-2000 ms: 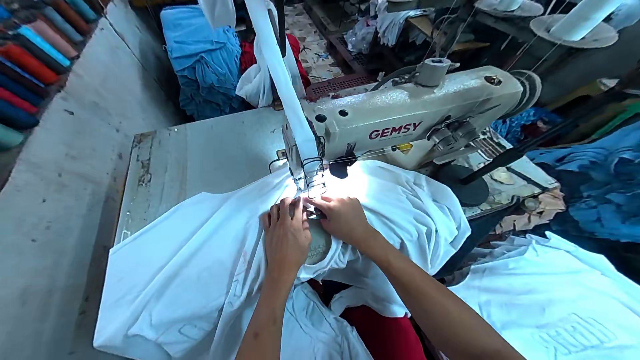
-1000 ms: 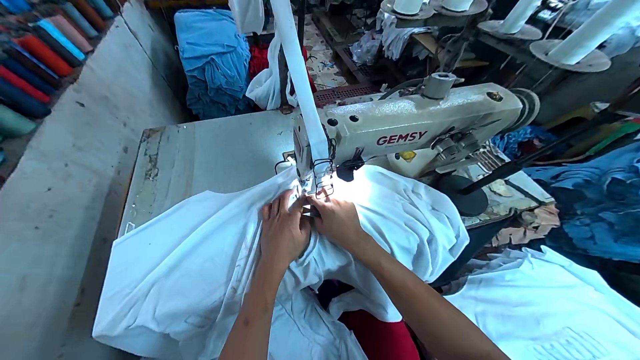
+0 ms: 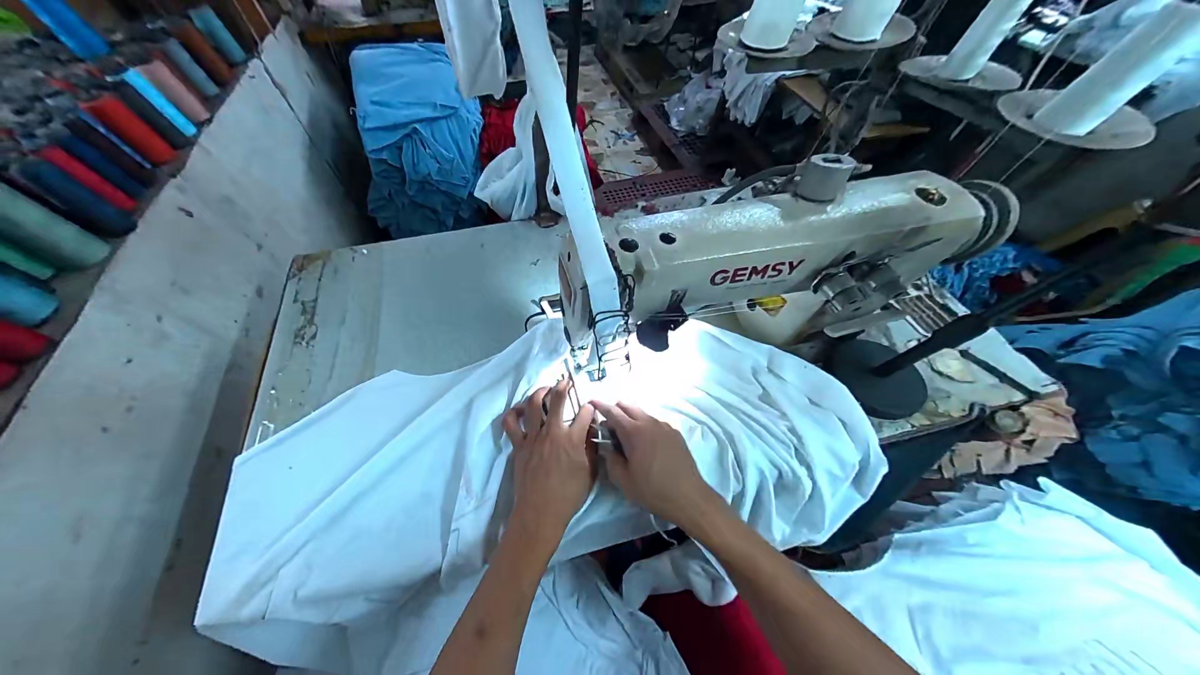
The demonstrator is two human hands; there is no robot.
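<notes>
A white knit garment (image 3: 375, 487) lies spread over the sewing table and under the needle area of a Gemsy sewing machine (image 3: 778, 244). My left hand (image 3: 551, 459) rests on the fabric just in front of the presser foot, fingers bent and spread. My right hand (image 3: 647, 459) is beside it, its fingertips close to my left thumb. A small dark tool with a metal part (image 3: 607, 439) shows by the right fingers, perhaps thread snips. A white fabric tape (image 3: 567, 159) runs down from above to the needle area, which is lit by a bright lamp.
A concrete ledge (image 3: 141, 328) with colored thread spools (image 3: 122, 127) runs along the left. Blue cloth (image 3: 412, 131) is stacked behind the table (image 3: 412, 291). White thread cones (image 3: 1116, 70) stand at the back right. More white garments (image 3: 1022, 581) lie at the lower right, near a round black base (image 3: 877, 375).
Both hands remain close together in front of the needle. Around my right fingers, a dark tool is now visible. The fabric near the hands has shifted slightly.
</notes>
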